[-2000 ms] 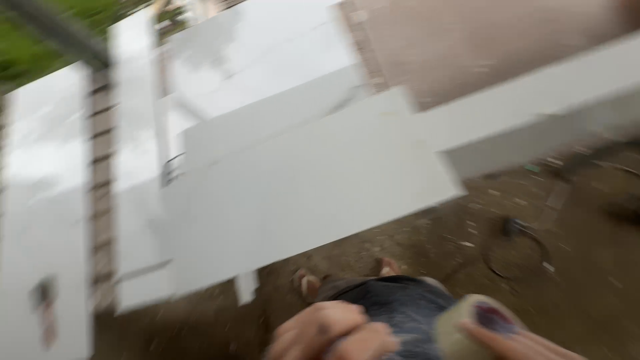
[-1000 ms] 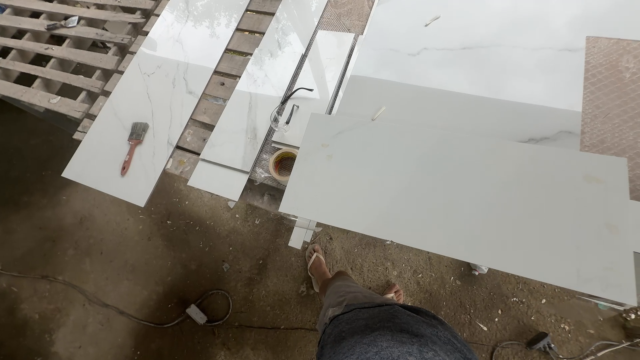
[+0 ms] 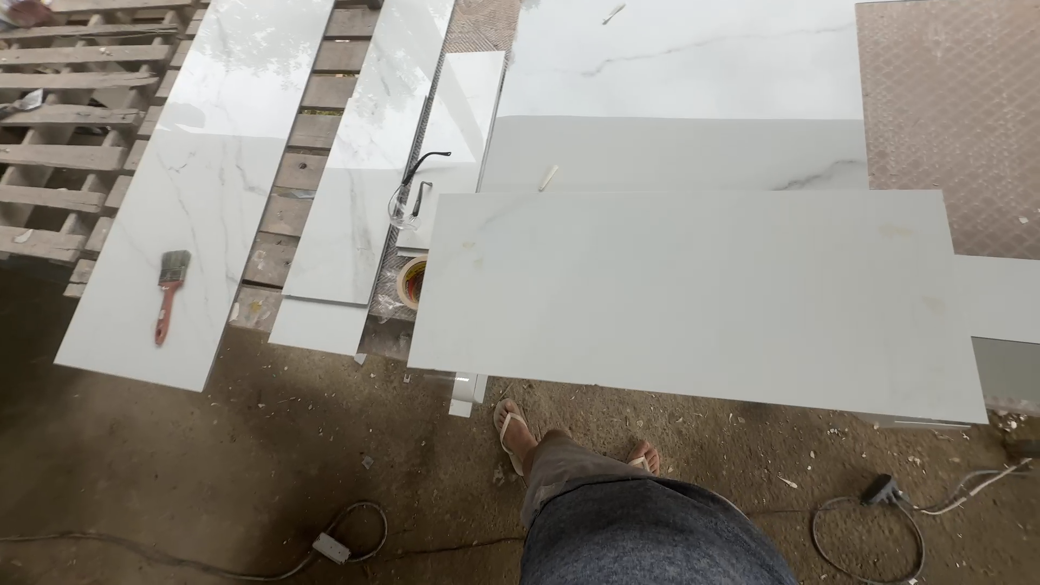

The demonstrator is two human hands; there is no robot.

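Neither my left hand nor my right hand shows in the head view now. A pale rectangular tile panel (image 3: 691, 292) lies before my body, over a larger marbled panel (image 3: 666, 81). Beside its left edge sits a roll of tape (image 3: 412, 283), partly hidden by the panel. Clear glasses with dark temples (image 3: 404, 207) rest on narrow marbled pieces. Farther left, a paintbrush with a red handle (image 3: 168, 296) lies on a long marbled panel (image 3: 195, 187), bristles pointing away from me. A small pale stick (image 3: 548, 178) lies at the pale panel's far edge.
Wooden pallet slats (image 3: 57, 154) fill the upper left. A brown tile with a crosshatched back (image 3: 959, 122) lies at the right. On the dirt floor are a cable with a pale connector (image 3: 331, 548) and a looped cable with a dark plug (image 3: 879, 490). My sandaled feet stand near the panel's edge.
Two seconds ago both hands were at the bottom, one with a roll of tape; they are out of view in the later frames. The view has shifted greatly.
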